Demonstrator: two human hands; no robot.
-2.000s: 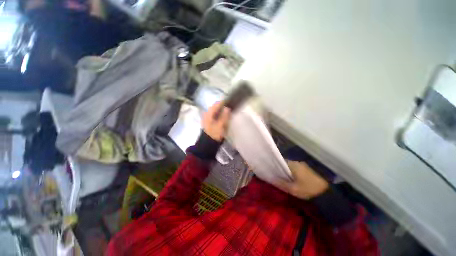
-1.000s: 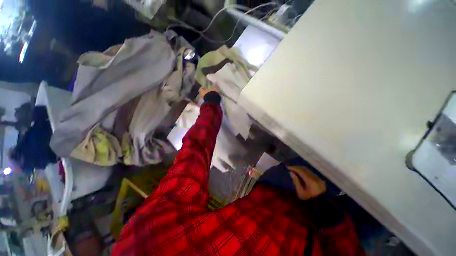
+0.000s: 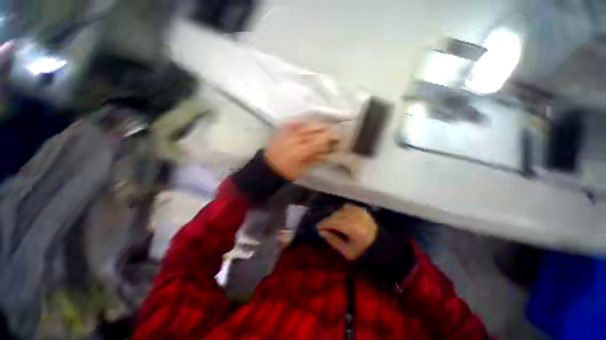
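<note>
The picture is blurred. A pale fabric piece (image 3: 292, 86) lies on the white table (image 3: 319, 30), near its left part. My left hand (image 3: 302, 147) is at the table's front edge with its fingers closed on the near end of the pale fabric. A brown fabric piece (image 3: 371, 126) stands out just right of my left hand, beside the pale cloth; whether the two are joined cannot be told. My right hand (image 3: 349, 231) is below the table edge, close to my body, with its fingers curled. Whether it holds anything cannot be told.
The machine bed (image 3: 458, 136) is at the right, with a bright light patch (image 3: 495, 60) above it and a black flat thing (image 3: 565, 139) beside it. A blue bin (image 3: 565, 292) is at the lower right. Heaped grey and olive cloth (image 3: 60, 192) is at the left.
The view has turned right towards the machine. My left hand has come back from the cloth at the left to the table edge with pale fabric. My right hand stays low near my body.
</note>
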